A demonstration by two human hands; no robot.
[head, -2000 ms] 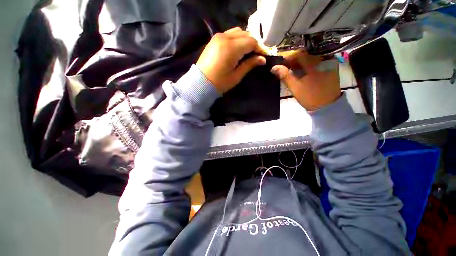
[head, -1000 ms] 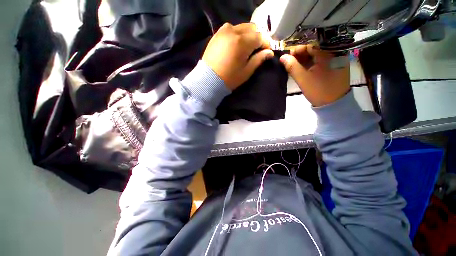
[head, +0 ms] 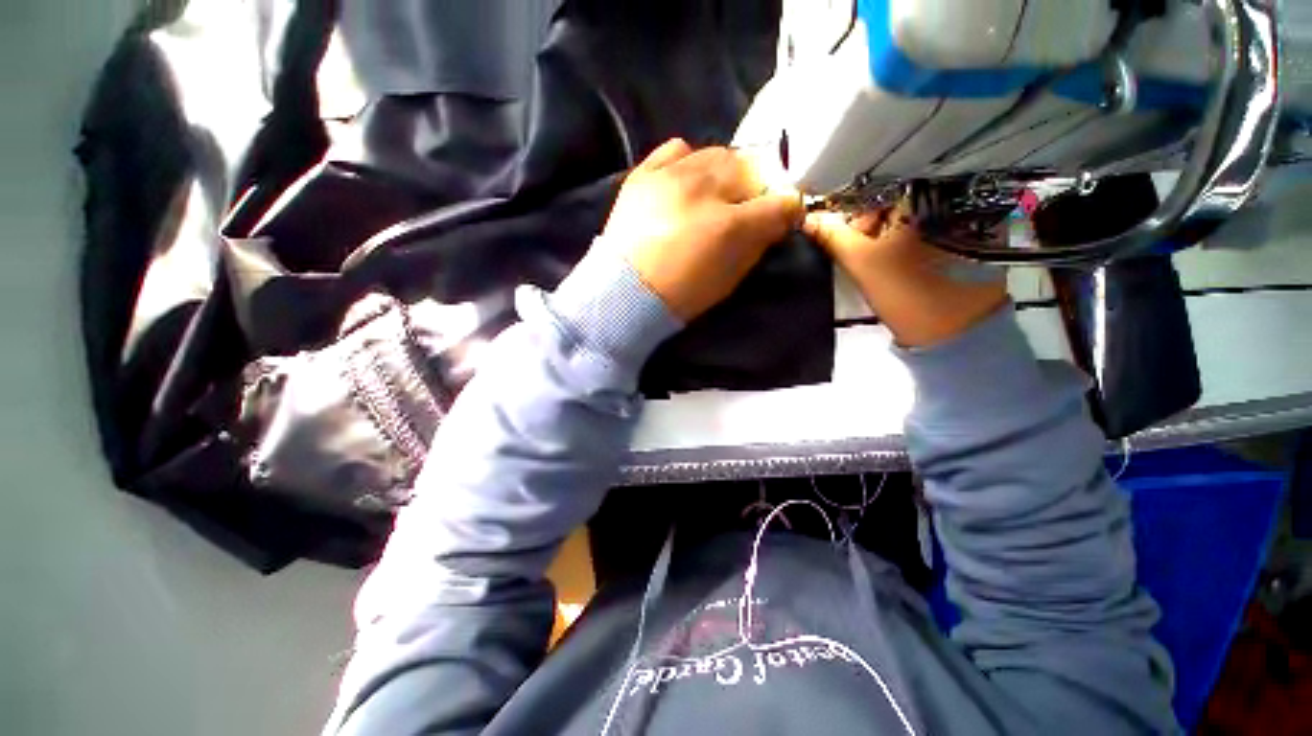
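Note:
A large black garment (head: 475, 259) covers the left of the table and hangs over its front edge at the left. My left hand (head: 698, 230) pinches the cloth edge close to the needle area, thumb and fingers together. My right hand (head: 914, 273) holds the same edge just right of it; its fingers are partly hidden under the sewing machine head (head: 978, 86). The two hands nearly touch. The presser foot and needle are too small and blurred to tell apart. A black flap of the cloth hangs below my hands on the white table (head: 763, 421).
A black smartphone (head: 1144, 345) lies right of my right hand, partly behind the machine's curved metal guard (head: 1223, 158). A small pink object (head: 1027, 203) is near the machine head. A blue crate (head: 1201, 575) is under the table at right. A pale wall (head: 87, 618) is at left.
The view has shifted, so more of the machine head and its blue stripe show, and everything sits lower. My hands have stayed on the cloth edge and are closer together.

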